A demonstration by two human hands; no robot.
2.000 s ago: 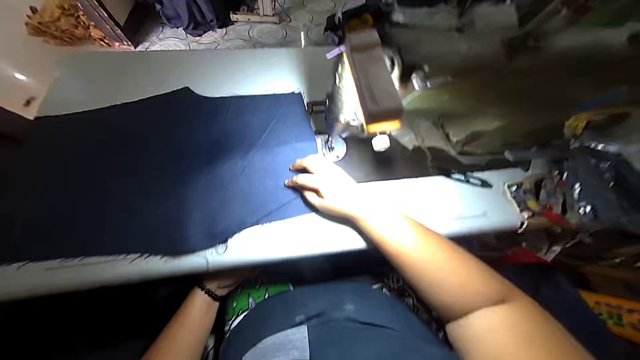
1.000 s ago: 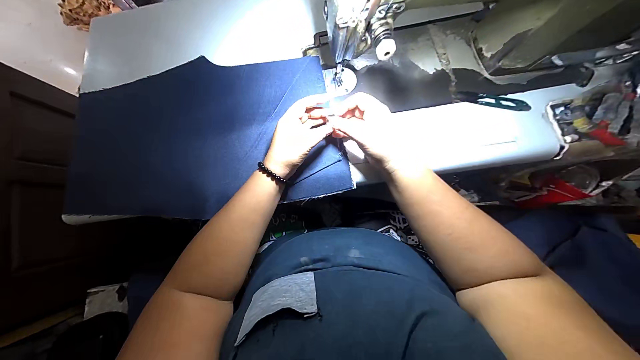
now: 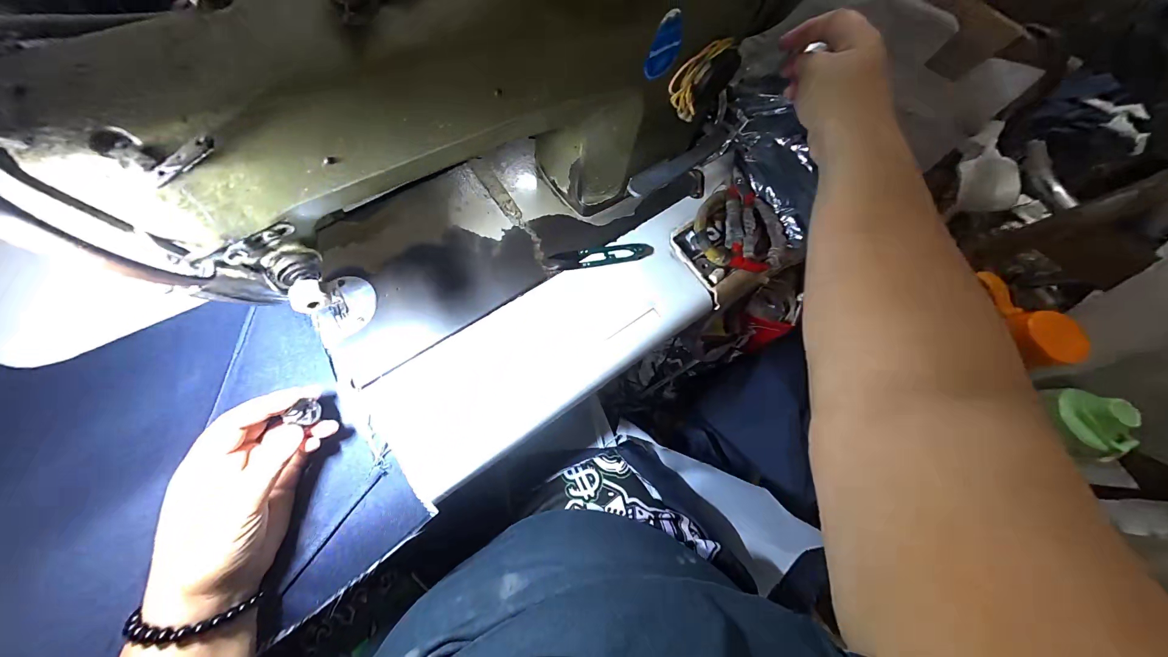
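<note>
My left hand [image 3: 237, 493], with a black bead bracelet at the wrist, lies over the dark blue fabric [image 3: 91, 456] and pinches a small round metal part [image 3: 303, 412], perhaps a bobbin case. To its upper right are the needle plate [image 3: 351, 306] and needle area of an olive-green sewing machine [image 3: 411, 100]. Raised at the upper right, my right hand [image 3: 839, 64] has curled fingers around a small shiny thing [image 3: 815, 47], too little seen to name. Green thread snips [image 3: 602, 255] lie on the machine bed.
An open compartment [image 3: 721, 246] with cords and red pieces is at the table's right end. Beyond it are black plastic [image 3: 776, 164], an orange plastic object [image 3: 1049, 336] and a light green one [image 3: 1100, 420]. A yellow thread bundle [image 3: 698, 78] hangs by the machine.
My hands were together near the needle; now they are apart, the right one out beyond the machine's right end. The view has swung to the right.
</note>
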